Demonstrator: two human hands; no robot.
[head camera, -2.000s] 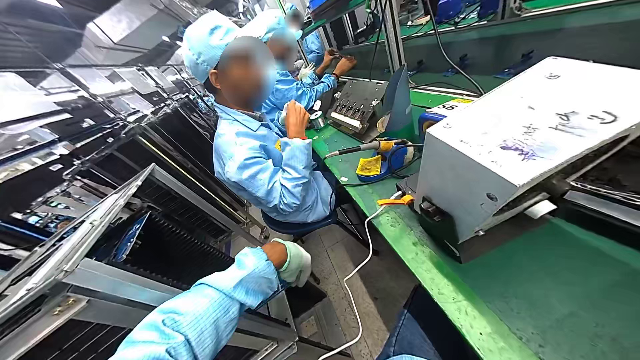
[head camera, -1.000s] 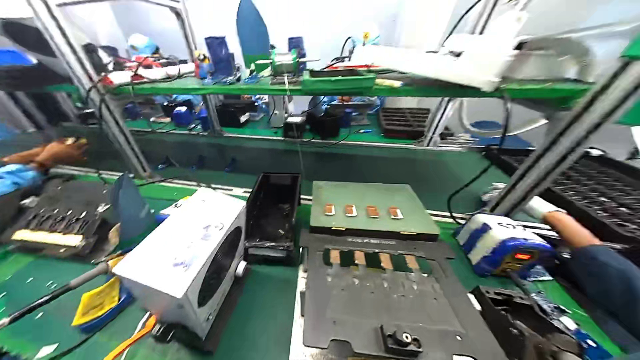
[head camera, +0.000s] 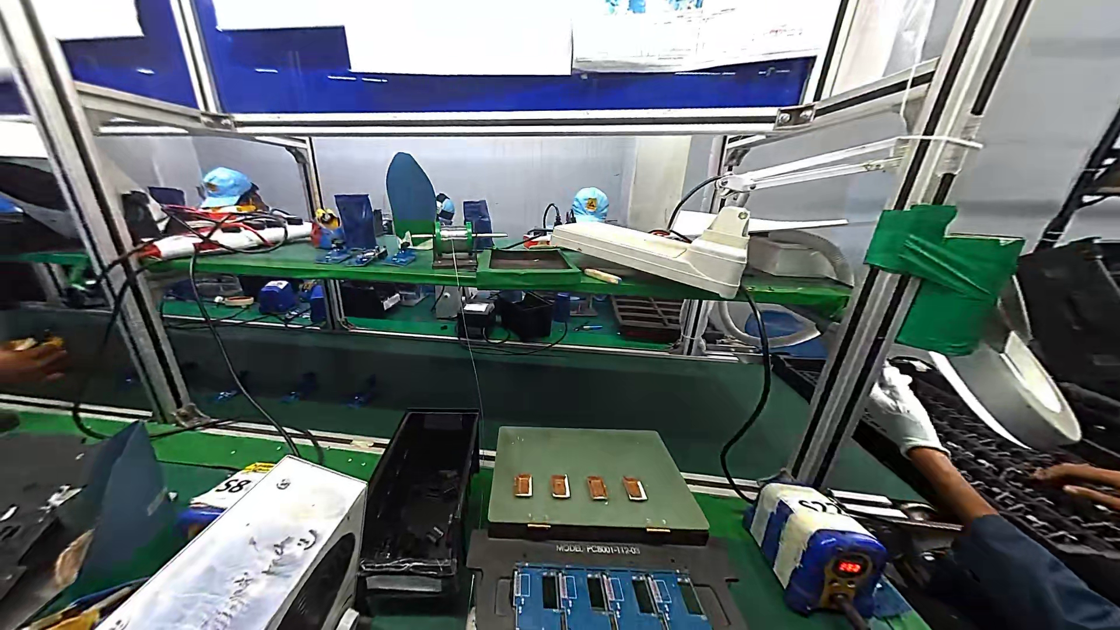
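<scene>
Neither my left hand nor my right hand is in view. On the green bench, a dark fixture plate [head camera: 604, 553] carries blue circuit boards [head camera: 612, 599], cut off by the lower edge. Behind it, a green lid or block [head camera: 595, 446] bears several small copper-coloured pieces [head camera: 597, 487] in a row. A black plastic bin [head camera: 418, 490] with small dark parts stands to its left. Further left is a white metal box with a round fan opening [head camera: 254, 547]. A blue soldering station [head camera: 818, 547] with a lit display sits to the right.
An upper shelf [head camera: 367, 267] holds a solder wire reel [head camera: 455, 241], a white lamp head [head camera: 652, 254] and a power strip [head camera: 232, 238]. Metal posts [head camera: 892, 289] frame the bench. A co-worker's gloved hand [head camera: 901, 411] is over dark trays at right; another person's hand [head camera: 31, 360] shows at left.
The view has swung from the aisle at left to the bench and tilted up. My gloved left hand, seen in the oldest frame, has left view.
</scene>
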